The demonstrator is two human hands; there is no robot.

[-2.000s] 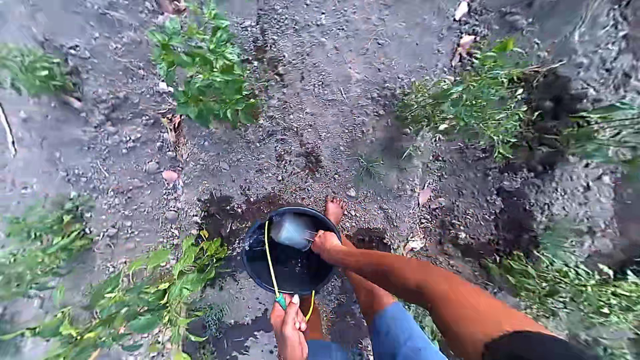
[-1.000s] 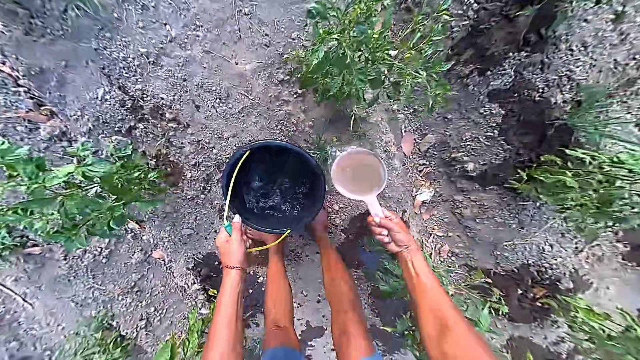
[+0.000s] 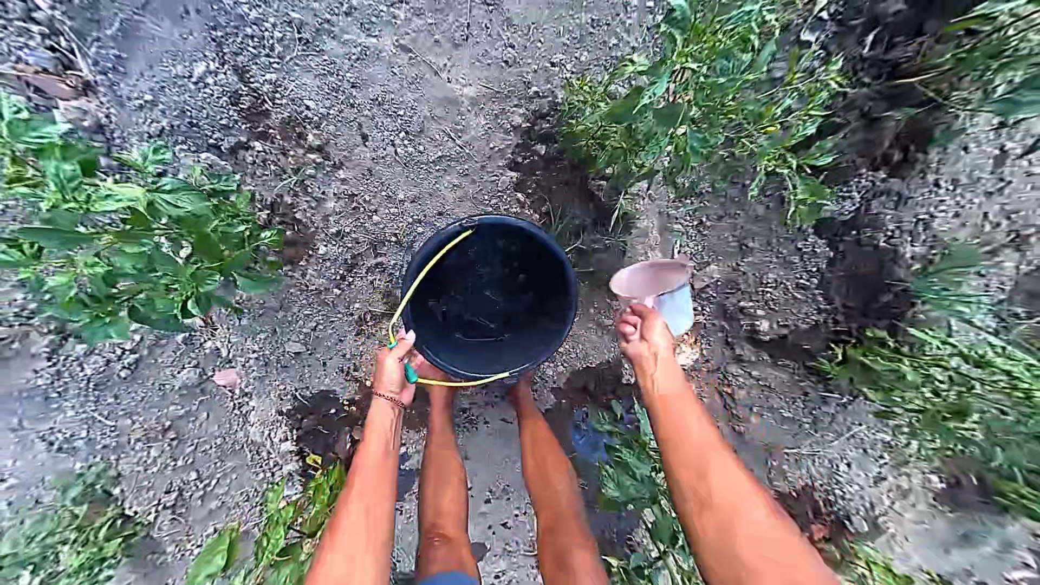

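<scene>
A round black bucket [image 3: 491, 296] with dark contents hangs or stands in front of my bare legs; whether it touches the soil is unclear. Its yellow wire handle [image 3: 424, 272] has a green grip, and my left hand [image 3: 396, 370] is closed around it at the bucket's lower left. Off to the right, my right hand [image 3: 647, 335] grips the handle of a pale plastic dipper [image 3: 674, 299]. The dipper is tilted, its pinkish opening facing up and left and its whitish side showing. What it holds cannot be made out.
Leafy green plants grow at the left [image 3: 122, 236], upper right [image 3: 707, 106] and right [image 3: 959, 414]. More leaves [image 3: 646, 479] stand beside my right leg. Dark wet patches [image 3: 601, 386] mark the grey, stony soil [image 3: 357, 122]. A puddle lies near my legs.
Two seconds ago my right hand had the dipper inside the bucket; a second ago it was out to the right, showing murky liquid. Now the dipper is tilted. The view has shifted.
</scene>
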